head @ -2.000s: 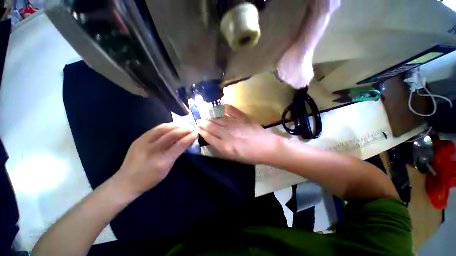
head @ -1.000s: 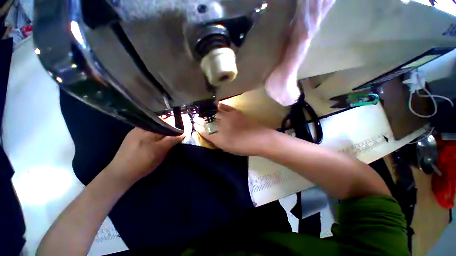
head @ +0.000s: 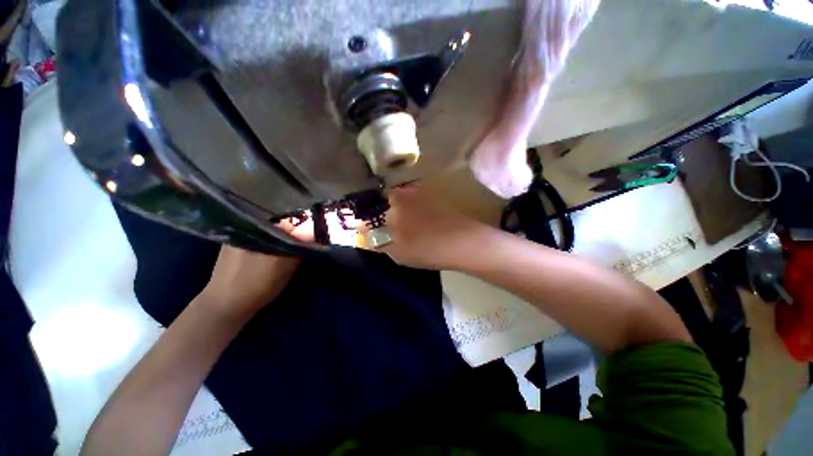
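Note:
A black fabric panel [head: 348, 347] lies over the white table's front part and reaches under the head of the sewing machine [head: 294, 107]. My left hand [head: 254, 272] is at the left of the lit needle area, its fingers partly hidden behind the machine head. My right hand [head: 423, 230] is at the right of the needle area, its fingertips also hidden. Both hands are bare and low at the fabric. Whether the fingers grip or only press it cannot be seen. The needle itself is hidden.
Black-handled scissors [head: 553, 214] lie on the machine bed, with green snips [head: 649, 174] beyond them. A pink cloth [head: 517, 116] hangs from the machine head. A metal bowl [head: 765, 263] and a red bag [head: 795, 303] are at the right. Dark fabric [head: 31, 374] lies at the left edge.
The view has moved closer over the machine head, which now covers the fingers and the pale piece seen earlier between them. The black panel's visible left part has shifted slightly.

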